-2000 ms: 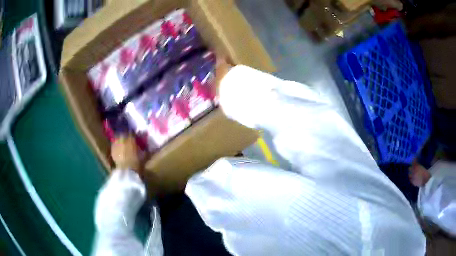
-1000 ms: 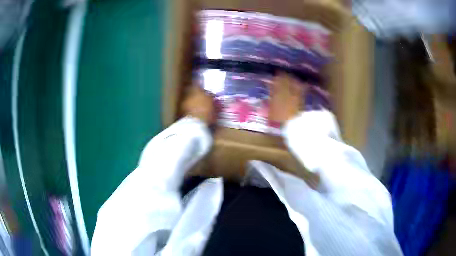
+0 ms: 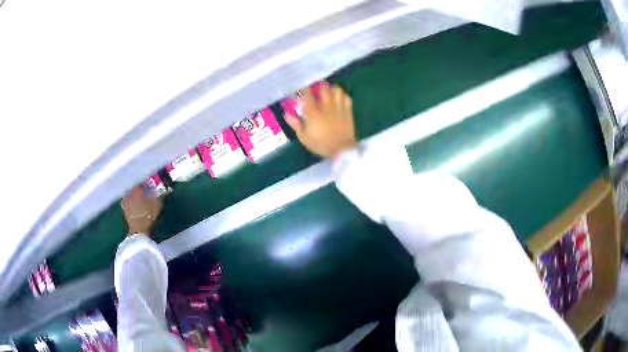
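A row of pink and white retail boxes (image 3: 222, 152) lies on the dark green conveyor belt (image 3: 406, 89), close to the far edge. My left hand (image 3: 142, 208) is at the left end of the row, its fingers on or beside the end box. My right hand (image 3: 325, 122) is spread over the box at the right end, palm down, covering part of it. Whether either hand grips a box cannot be told. Both arms reach over the white guide rail (image 3: 255, 201).
The shiny green worktop (image 3: 482, 165) lies nearer me. More boxes lie at the lower left (image 3: 200, 309), partly blurred. An open brown carton (image 3: 598, 275) with rows of retail boxes stands at the right. A white overhead frame (image 3: 172, 75) fills the upper left.
My hands have left the filled carton and are now over the conveyor. The view has swung to the belt, and the carton now shows at the lower right.
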